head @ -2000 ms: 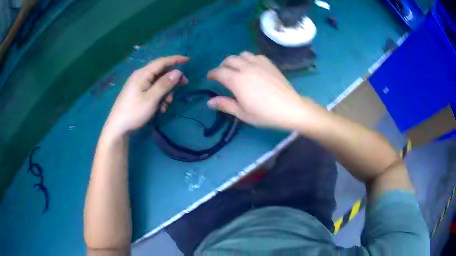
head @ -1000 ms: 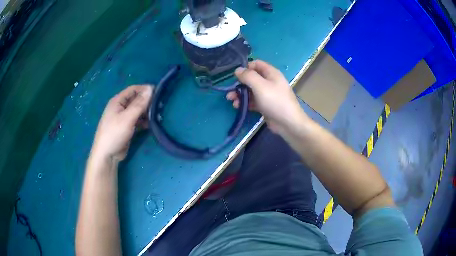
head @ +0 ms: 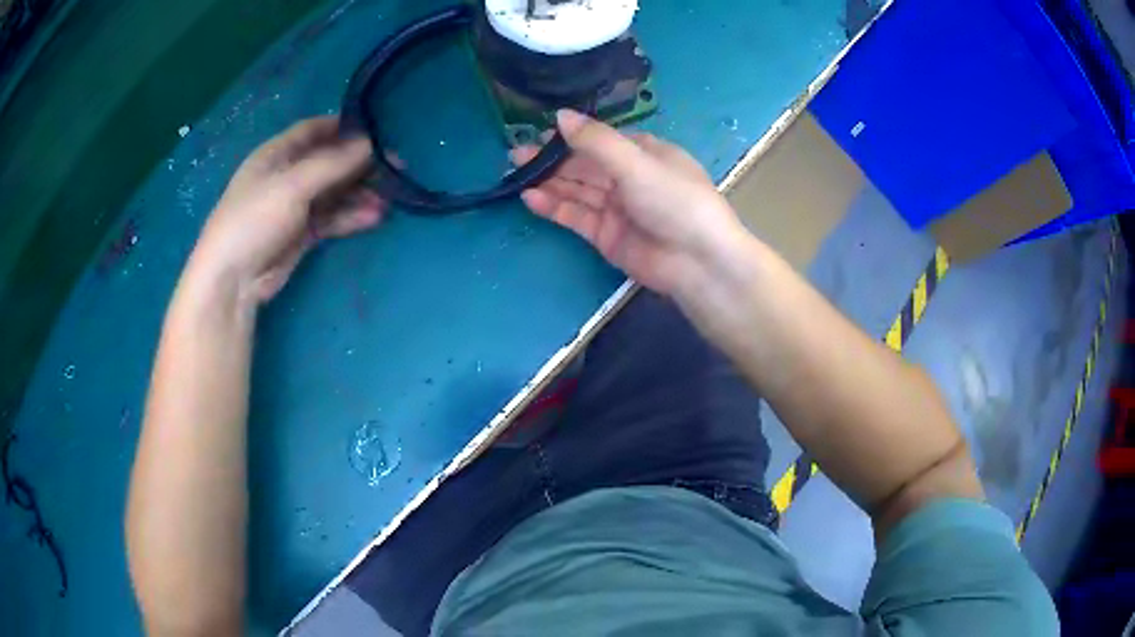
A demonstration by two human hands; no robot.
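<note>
A black C-shaped headband is held above the bench, its curve toward me. My left hand is at its left side, fingers around the band. My right hand grips its right side between thumb and fingers, close to the press base. The far end of the band reaches up beside the hand press. The press shows a white disc on a dark block over a green base plate; its upper part is cut off by the top edge.
Thin black curved pieces lie on the teal bench at far left. A clear round mark is near the bench's pale edge. Beyond the edge are a large blue bin, brown cardboard and striped floor tape.
The hands first came onto the headband, which lay between them. The band has since moved up in the picture, toward the press. The press has shifted toward the top edge with the view.
</note>
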